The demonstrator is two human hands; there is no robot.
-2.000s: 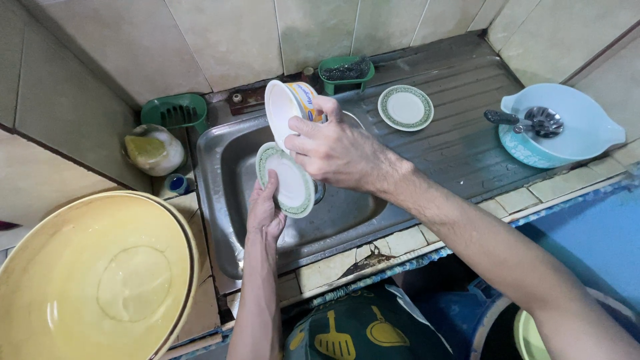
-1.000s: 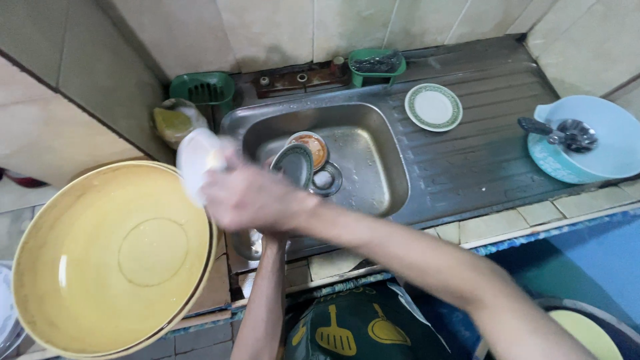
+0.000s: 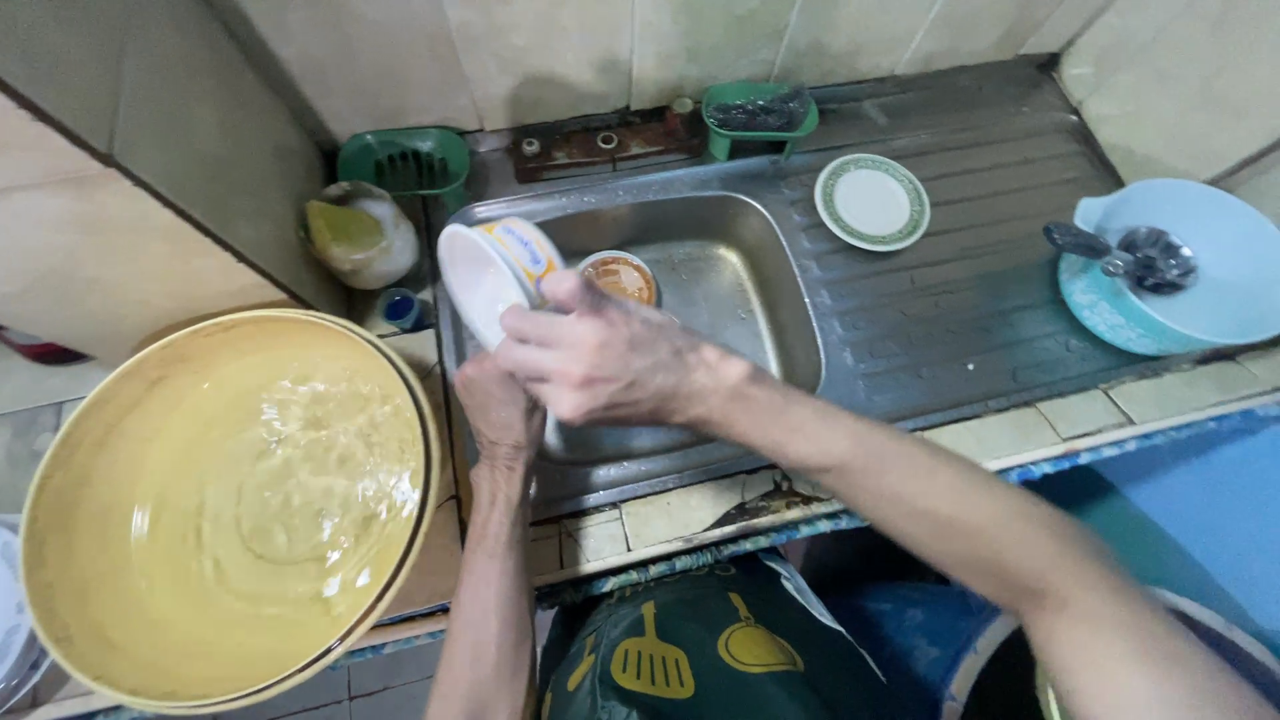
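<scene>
My right hand point(image 3: 590, 350) grips a white plastic tub point(image 3: 500, 270) with a yellow and blue printed side, tilted over the left part of the steel sink point(image 3: 640, 455). Just below the tub is my left hand point(image 3: 500, 400), partly behind the right one; whether it holds anything is hidden. In the sink, beyond my right hand, lies an orange-brown round dish or lid point(image 3: 620, 278). A yellow basin point(image 3: 190, 480) of rippling water stands to the left. A white saucer with a green patterned rim point(image 3: 872, 202) rests on the ribbed drainboard.
A light blue bowl point(image 3: 1110, 315) with a dark-handled utensil point(image 3: 1120, 257) stands on the right. Behind the sink are two green plastic holders point(image 3: 405, 160), one with a dark scrubber point(image 3: 762, 110). A bag-like container point(image 3: 360, 235) and a small blue cap point(image 3: 400, 310) sit left of the sink.
Two seconds ago my left hand held a green-rimmed plate below the tub; that plate is now out of sight. The tub has moved from beside the basin back over the sink. The basin's water now ripples.
</scene>
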